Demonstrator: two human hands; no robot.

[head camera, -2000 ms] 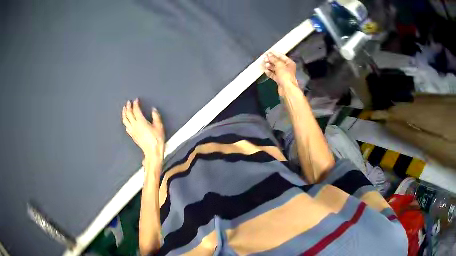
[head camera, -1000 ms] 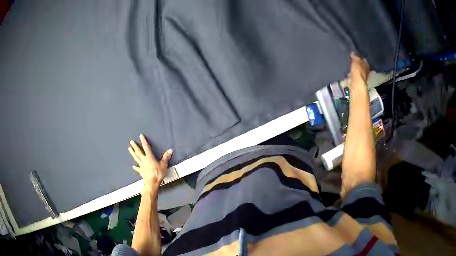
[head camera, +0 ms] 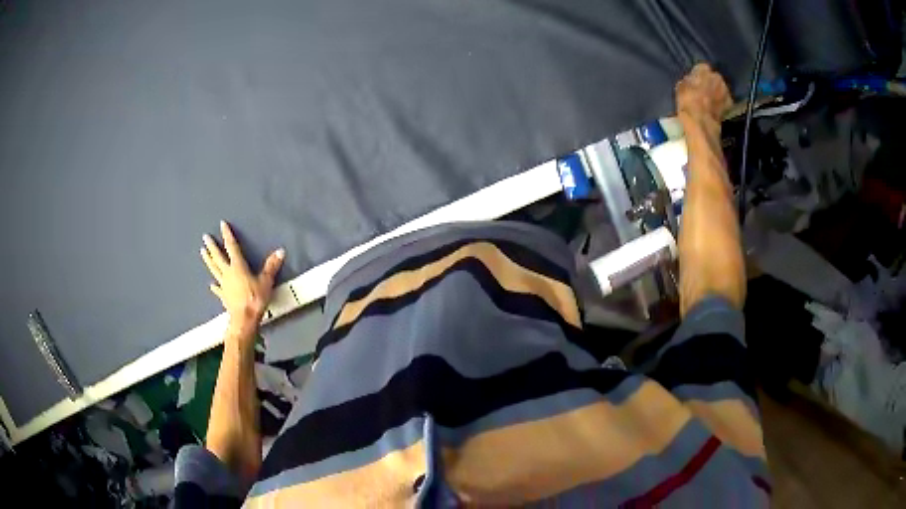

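Observation:
Dark grey fabric (head camera: 298, 119) covers the cutting table, with its near edge along the cream table border (head camera: 169, 353). My left hand (head camera: 238, 278) lies on the cloth near this edge, fingers spread, holding nothing. My right hand (head camera: 703, 94) is closed on the fabric at the right, beyond the rail end; folds run away from it. A narrow speckled metal bar (head camera: 52, 353) lies on the cloth at the far left.
A silvery rail end (head camera: 611, 189) with a white cylinder (head camera: 633, 260) and blue fittings (head camera: 573, 176) sits at the table edge, left of my right forearm. A black cord (head camera: 757, 99) hangs at the right. Scraps (head camera: 854, 348) lie below the table.
The large fold in the middle has flattened into faint creases since one second ago. My right hand has closed on the cloth. My left hand stays spread on the fabric.

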